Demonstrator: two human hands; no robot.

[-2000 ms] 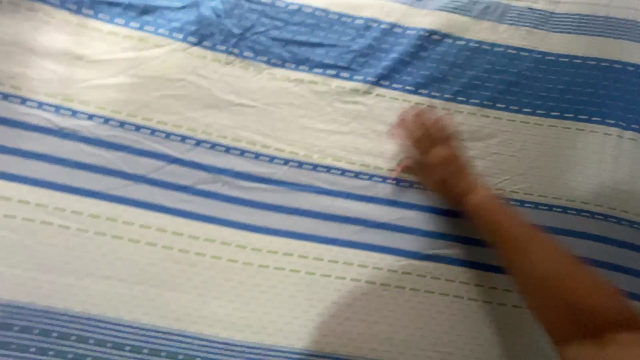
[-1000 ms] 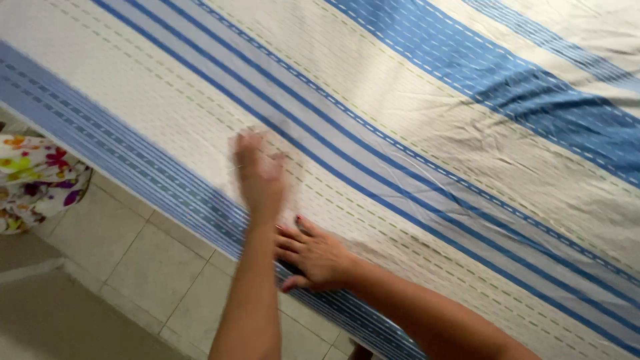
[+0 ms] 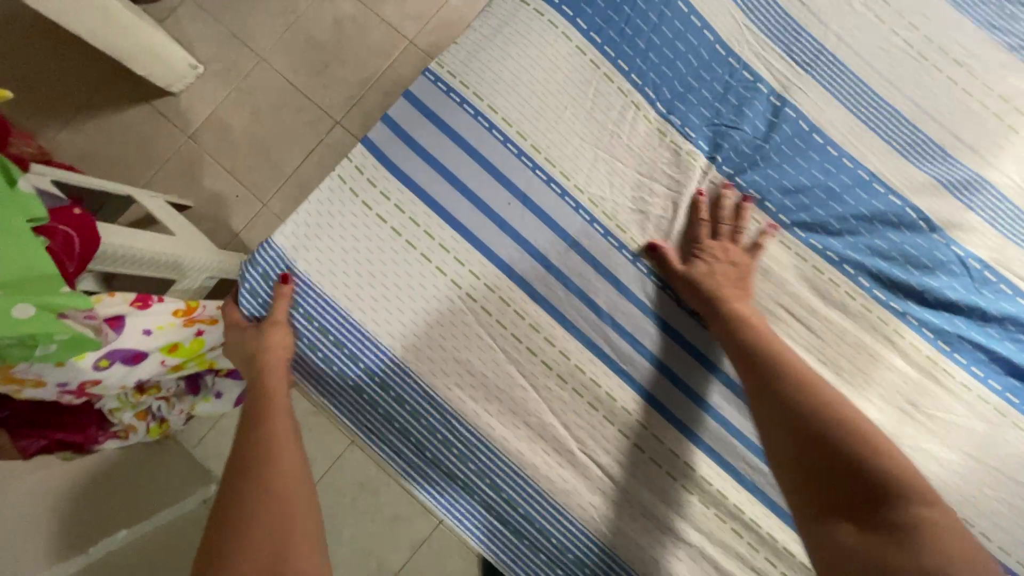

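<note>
A striped blue-and-white bedsheet (image 3: 496,336) lies over a bed-like surface, with wrinkles along its wide blue band. At the sheet's left corner is my left hand (image 3: 260,332), its thumb on top of the fabric and its fingers curled over the edge, gripping it. My right hand (image 3: 716,264) rests palm down on the cream stripe beside the wide blue band, its fingers spread and nothing held.
A white plastic chair (image 3: 152,248) stands on the left, with printed butterfly fabric (image 3: 160,352) and a green cloth (image 3: 36,296) heaped by it. Beige floor tiles (image 3: 256,112) lie beyond the sheet's edge. Another white leg-like piece (image 3: 136,40) is at the upper left.
My hands, close together one second ago, are now far apart: the left has taken hold of the sheet's corner, the right is spread on the cream stripe. The view has shifted toward that corner.
</note>
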